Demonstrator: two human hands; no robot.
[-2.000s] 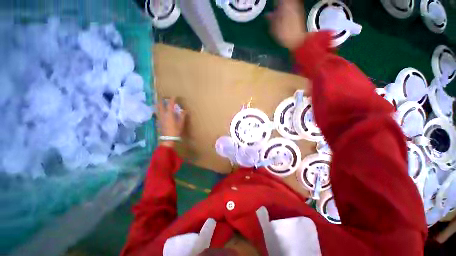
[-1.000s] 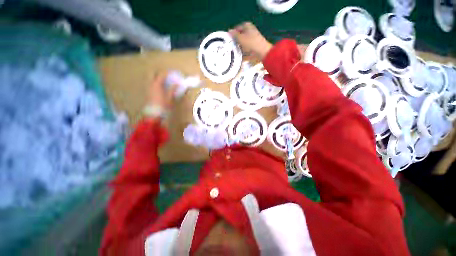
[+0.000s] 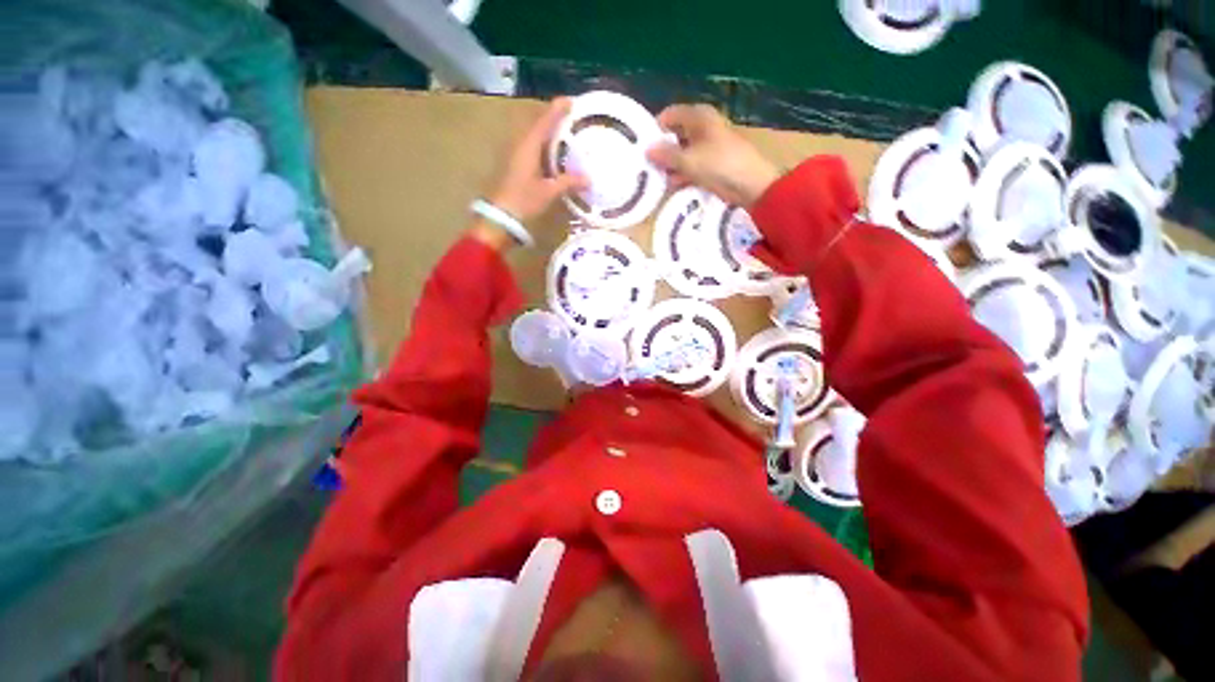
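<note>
A round white base plate (image 3: 610, 163) with dark curved slots is held up over the far part of the tan board (image 3: 400, 200). My left hand (image 3: 537, 167) grips its left rim, with fingertips at its face. My right hand (image 3: 706, 149) grips its right rim. A pale translucent cover lies across its centre, with its tail towards my right fingers. More white bases (image 3: 601, 283) lie on the board below it. Loose clear round covers (image 3: 541, 339) lie near my body.
A bluish-white heap of covers (image 3: 147, 253) lies in a green-blue bag (image 3: 313, 160) at left. A pale metal arm (image 3: 433, 40) slants over the board's far edge. Heaped bases (image 3: 1019, 200) fill the right side. The green conveyor (image 3: 720, 47) carries white discs.
My left hand has brought a cover from the board's left side to the base. My right hand has come from the conveyor with the base. Both hands now meet at it.
</note>
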